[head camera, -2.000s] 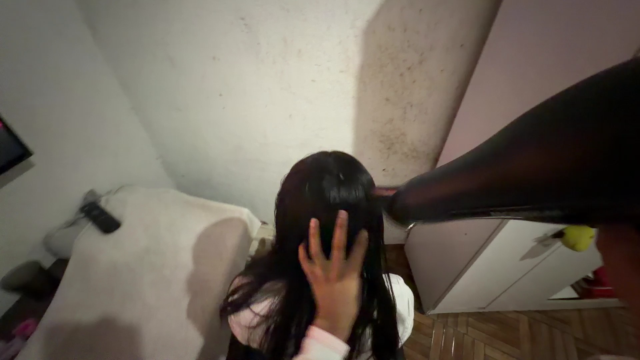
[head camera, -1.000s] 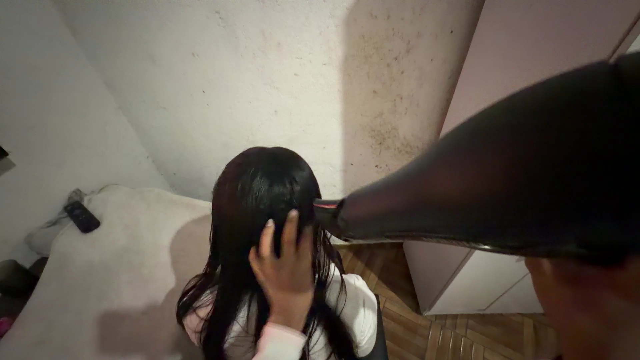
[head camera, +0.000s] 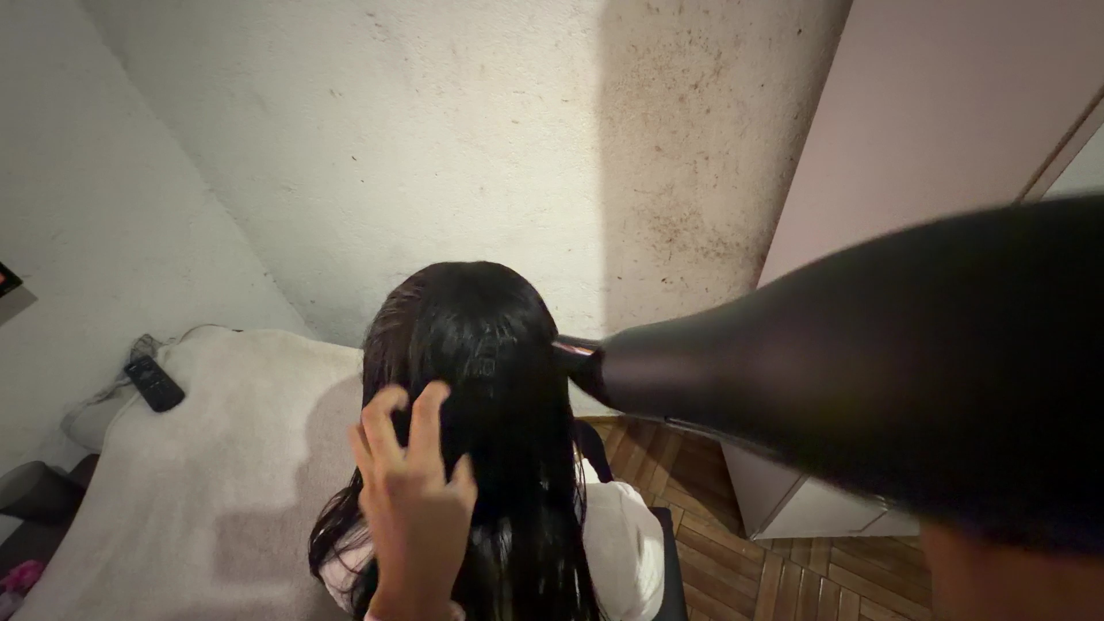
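A person with long dark hair and a white top sits with their back to me. My left hand is at the left side of the back of the head, fingers bent and spread against the hair; no held object shows in it. From the right, a black hair dryer reaches across, its narrow nozzle beside the right side of the hair. My right hand is blurred at the lower right edge, under the dryer's body and around its handle; most of its fingers are hidden.
A bed with a pale cover is on the left, with a black remote control near its far corner. A rough, stained wall rises ahead. A pale cabinet stands at the right on a parquet floor.
My left hand has moved to the left side of the hair, with its fingers more bent. The dryer nozzle remains at the right side of the head. The view has shifted somewhat.
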